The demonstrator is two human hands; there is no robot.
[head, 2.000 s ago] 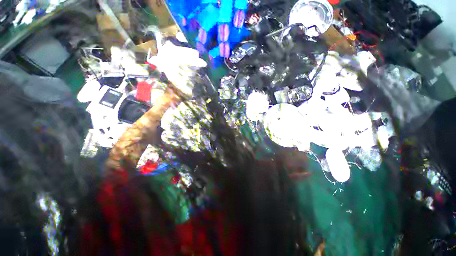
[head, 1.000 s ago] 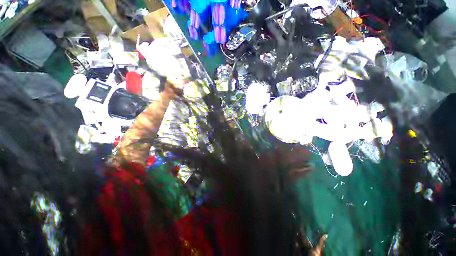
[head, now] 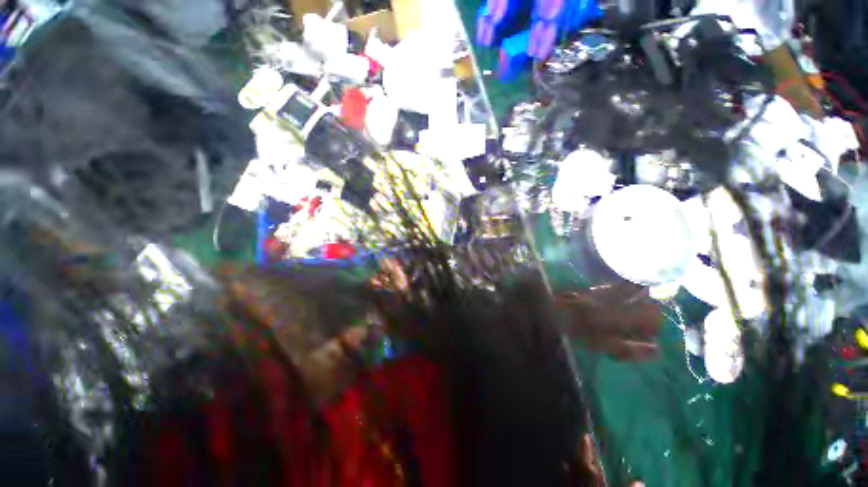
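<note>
Dark hair strands blur much of the view. My left hand [head: 341, 360] seems to be the blurred skin-coloured patch above my red top; its fingers and any hold cannot be made out. Only a sliver of skin, probably my right hand [head: 588, 458], shows at the bottom edge, mostly hidden. White and black units [head: 286, 133] with red spots lie in a heap at the upper left. White round plastic parts [head: 640, 234] with thin wires are heaped on the green mat [head: 666, 418] at the right.
A brown lump [head: 614, 321] lies at the mat's left edge. A blue crate [head: 557, 29] with pinkish slots stands at the top. Dark and clear shiny pieces [head: 657, 105] lie behind the white parts. A blue-rimmed box [head: 260, 233] is at the left. Small light specks lie on the mat.
The view has shifted, so the bench heap sits further right. My left arm, earlier stretched out over the white units, has drawn back towards my red top.
</note>
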